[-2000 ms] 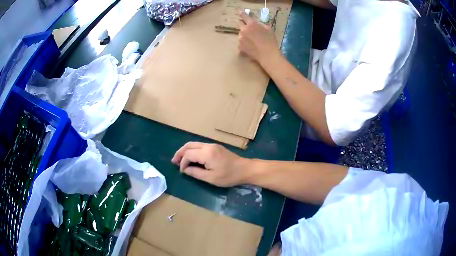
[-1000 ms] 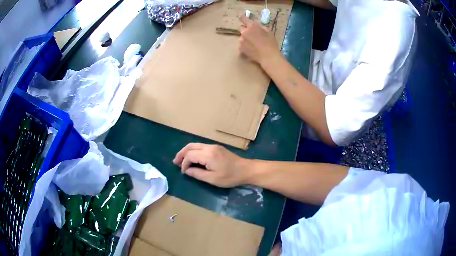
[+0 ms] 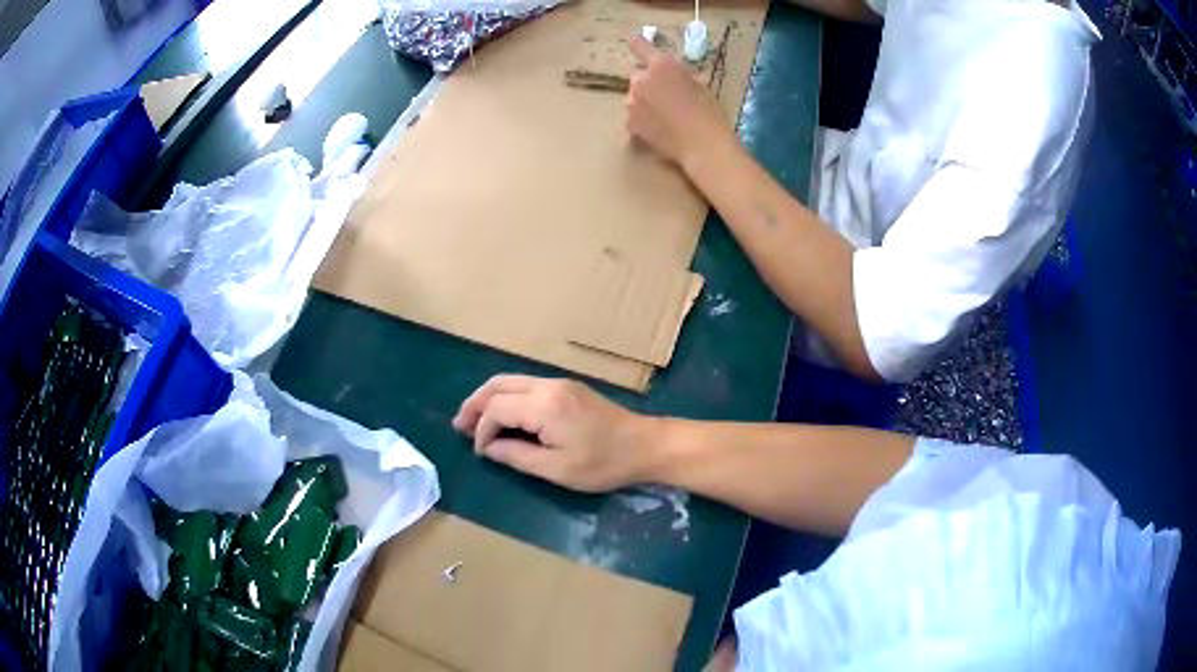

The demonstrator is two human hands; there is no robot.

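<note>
My right hand [image 3: 558,433] rests on the green bench [image 3: 394,361], fingers loosely curled, with a gap above the thumb and nothing seen in it. Only a sliver of skin shows at the bottom edge, left of the pale sleeve; I cannot tell whether it is my left hand. A cardboard piece [image 3: 565,597] lies below my right hand, with a tiny pale speck [image 3: 453,572] on it. Glossy dark-green parts [image 3: 292,532] lie heaped in a white liner [image 3: 400,475] at the lower left.
A blue crate [image 3: 164,315] at left holds rows of dark-green parts [image 3: 59,381]. A crumpled white sheet [image 3: 236,243] lies beside it. Beyond is a large cardboard sheet [image 3: 512,197] with a neighbour's hand [image 3: 670,99], a small white bottle [image 3: 696,40] and a glittery bag [image 3: 453,29]. A floor bin [image 3: 965,394] stands at right.
The near left corner of the large cardboard sheet shows slightly further left, and the white sheet's edge beside it has shifted a little. My right hand has stayed in place.
</note>
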